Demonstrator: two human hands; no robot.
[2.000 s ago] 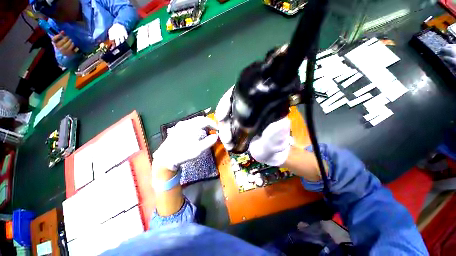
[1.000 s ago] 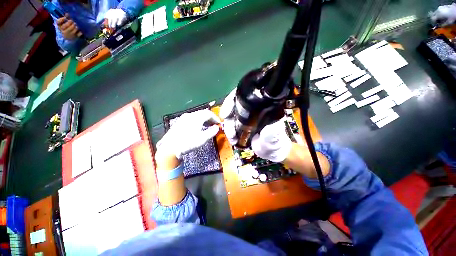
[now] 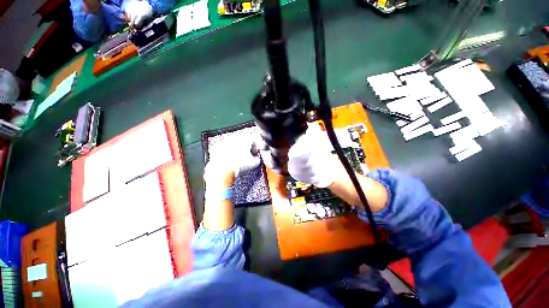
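My right hand (image 3: 313, 157), in a white glove, is closed around the black electric screwdriver (image 3: 278, 120), which stands nearly upright with its cords rising. The green circuit board (image 3: 319, 206) lies under it on the orange fixture (image 3: 325, 239). My left hand (image 3: 232, 163), in a white glove with a light blue wrist band, is over the screw tray (image 3: 251, 187), its fingertips near the screwdriver's lower part. The screwdriver hides part of those fingers, and no screw can be made out. The bit's tip is hidden.
White sheets (image 3: 120, 228) lie on a red board (image 3: 183, 222) at left. Loose white pieces (image 3: 415, 96) and a thin dark tool (image 3: 388, 112) lie at right. A board assembly (image 3: 79, 133) stands at far left. Another worker's gloved hand (image 3: 138, 11) is across the belt.
The screwdriver has moved left and stands more upright. My right hand has moved slightly left and up with it. My left hand has shifted right, further over the tray.
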